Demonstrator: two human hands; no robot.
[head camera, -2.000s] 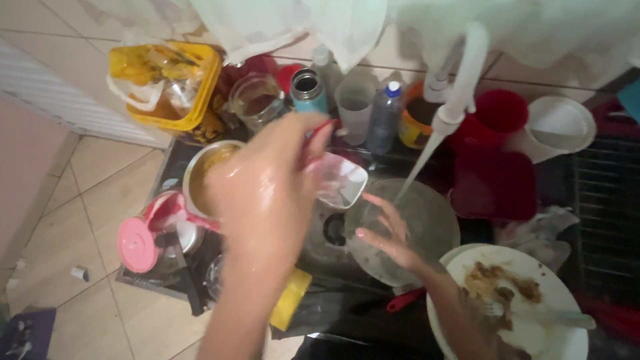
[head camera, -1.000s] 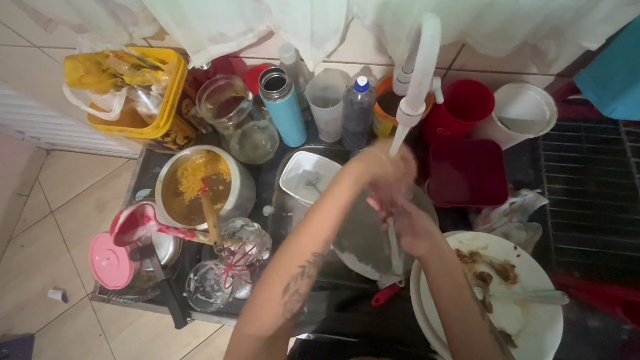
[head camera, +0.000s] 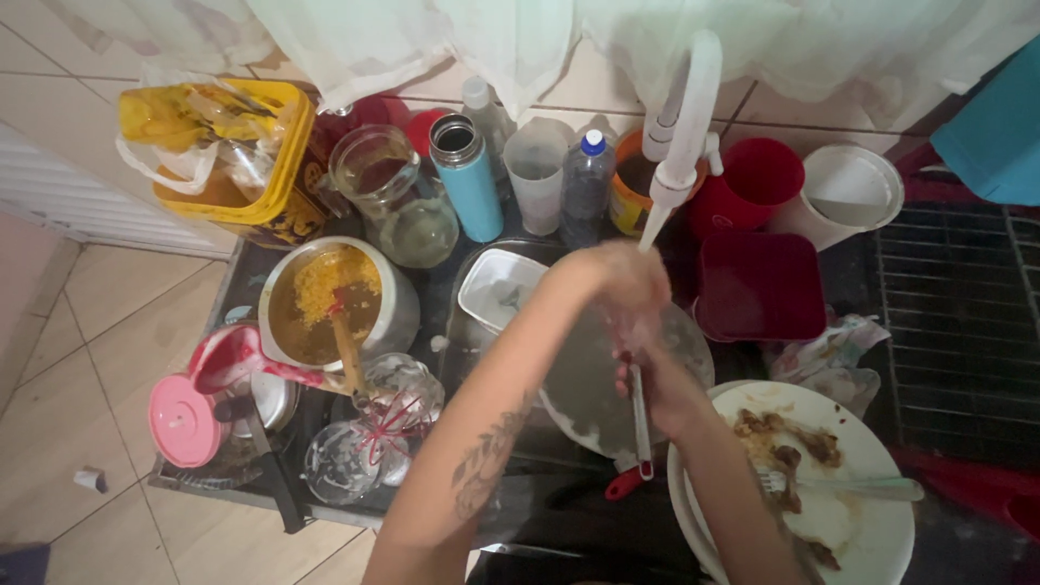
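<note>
Under the white faucet, my left hand is blurred and overlaps my right hand; whether it grips anything is unclear. The fingers of my right hand are closed around a utensil, whose slim handle points down toward me; its other end is hidden by the hands. Water runs from the spout onto the hands. Below them a large round grey vessel sits in the sink, a red-tipped handle by its near edge. A white plastic tub stands left of the hands.
At left are a pot of yellow food, a whisk with glass bowls, and a pink ladle. A glass jug and blue bottle stand behind. At right are a dark red container and a food-smeared plate.
My left hand has moved from beside the white tub to under the faucet, meeting my right hand. The utensil handle now extends toward me below the hands.
</note>
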